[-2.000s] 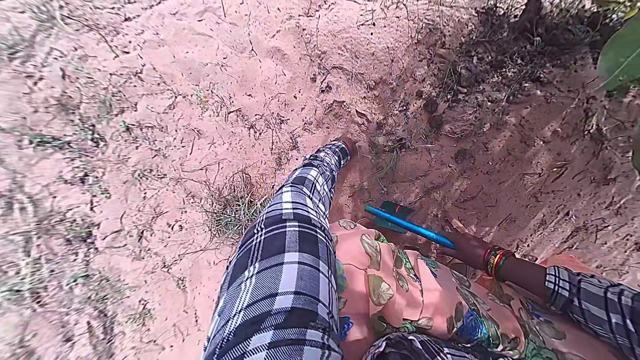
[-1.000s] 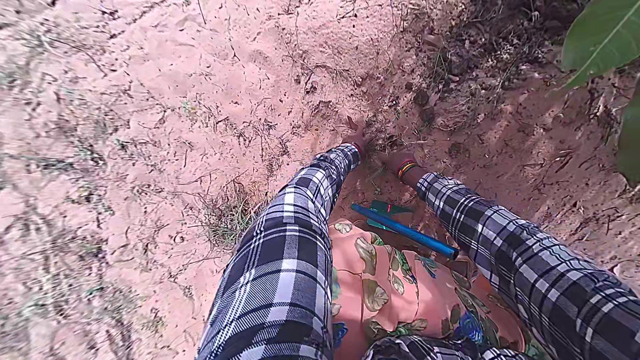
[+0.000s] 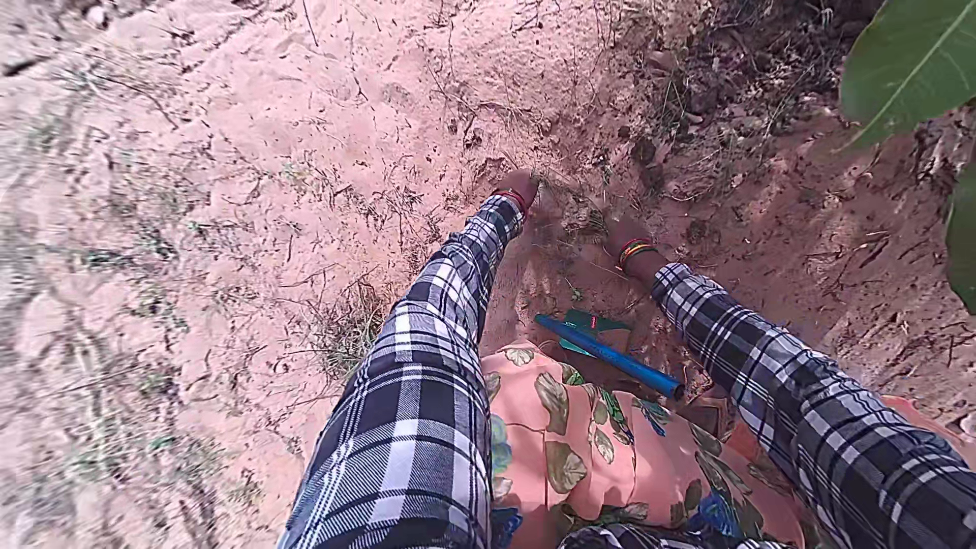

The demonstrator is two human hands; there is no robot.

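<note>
My left hand (image 3: 520, 185), with red bangles at the wrist, reaches down to the sandy soil beside some thin dry grass (image 3: 583, 212). To the right of that grass is my right hand (image 3: 624, 231), blurred, with yellow, red and green bangles. The fingers of both hands are too unclear to tell whether they grip any stems. Nearer my body, a tool with a blue tubular handle (image 3: 610, 357) and a green flat part (image 3: 597, 329) lies on the ground by the peach floral cloth (image 3: 564, 435), touched by neither hand.
Green leaves (image 3: 911, 65) hang close at the upper right. Dry litter and twigs (image 3: 732, 99) lie in shade at the top right. A grass tuft (image 3: 351, 324) grows left of my left sleeve, and reddish, uneven soil (image 3: 252, 252) with sparse weeds spreads around.
My right hand has let go of the blue-handled tool, which it was touching two seconds ago, and has moved forward to the soil. Since a second ago, the hands have moved farther apart.
</note>
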